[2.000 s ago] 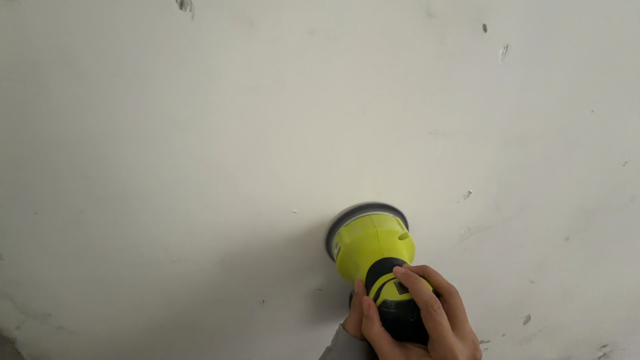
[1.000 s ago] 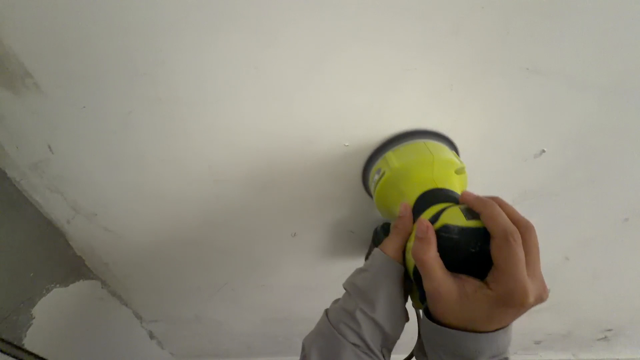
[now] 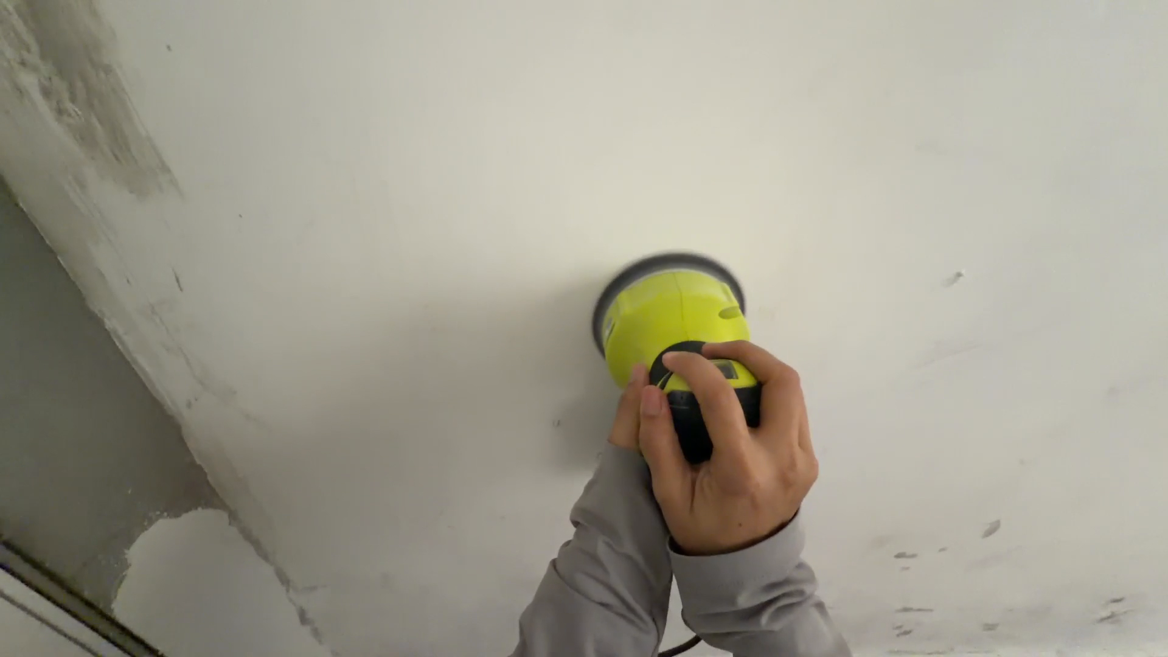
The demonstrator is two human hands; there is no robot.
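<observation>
A lime-green and black random orbital sander (image 3: 675, 310) lies with its round pad against a whitish plastered surface (image 3: 411, 228); the pad's rim looks blurred. My right hand (image 3: 739, 456) wraps around the black and green top of the sander, fingers over it and thumb on the near side. Mostly hidden behind the tool and my right hand, my left hand (image 3: 628, 411) grips the sander's left side, with only part of it showing. Both wrists are in grey sleeves. A dark cord (image 3: 680, 648) shows between the sleeves at the bottom edge.
At left, a rough edge (image 3: 182, 429) separates the whitish surface from a grey area (image 3: 73, 392) with a white patch (image 3: 201, 584). A dark rail or frame (image 3: 64, 593) crosses the lower left corner. Grey scuffs (image 3: 992, 528) and small chips mark the lower right.
The view has shifted a lot, bringing more of the rough edge and grey area in at left. Both hands stay on the sander, whose pad remains against the surface.
</observation>
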